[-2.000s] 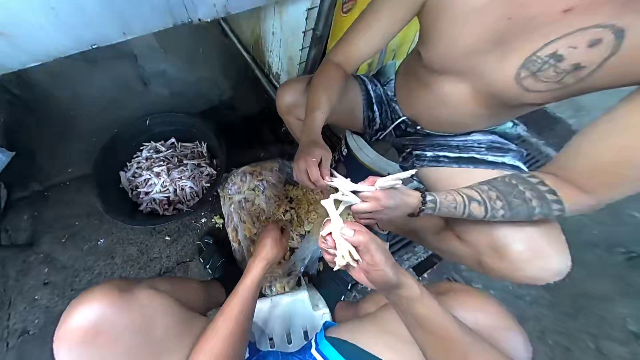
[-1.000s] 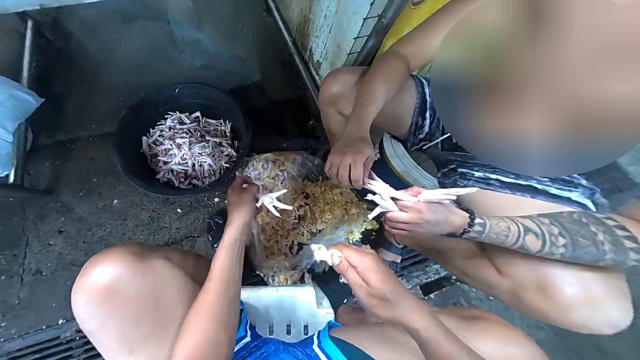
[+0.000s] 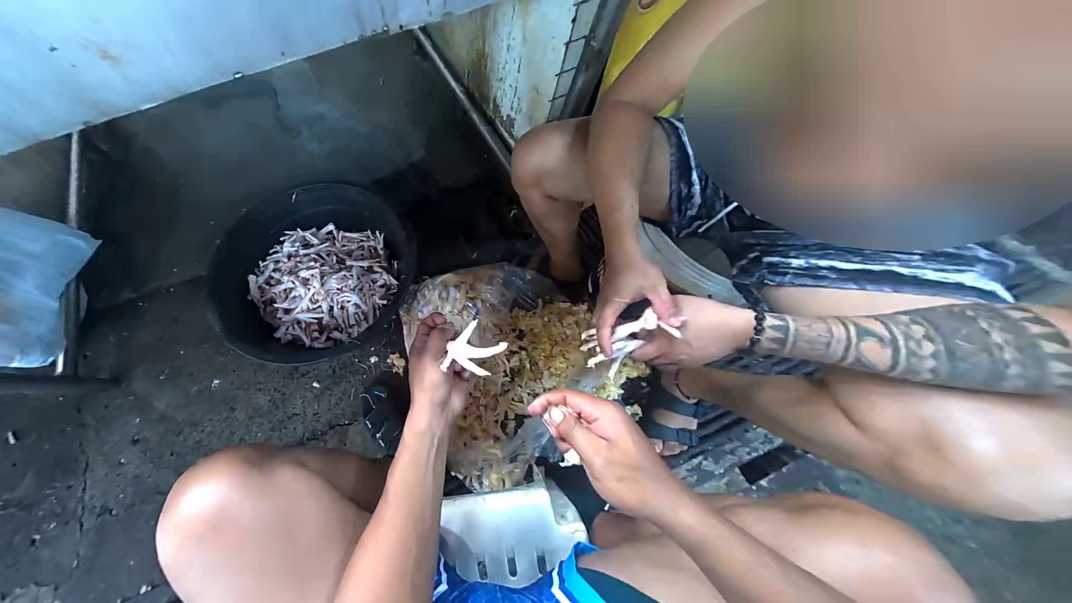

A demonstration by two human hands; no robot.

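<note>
My left hand grips a pale chicken foot, its toes spread to the right. Slightly lower and to the right, my right hand has its fingertips closed on a small whitish piece, too covered to name surely. Beneath both hands lies a clear plastic bag holding chicken feet and yellowish scraps. A black round basin at the left holds a heap of chicken feet. Across from me, another person's hands hold several chicken feet.
The other person sits close on the right, a tattooed forearm reaching in. A white plastic stool edge shows between my legs. Metal poles and a pale panel stand behind the basin. A plastic bag hangs at far left.
My left hand, down in the bag two seconds ago, is now raised with a chicken foot. My right hand no longer holds the cluster of feet seen then.
</note>
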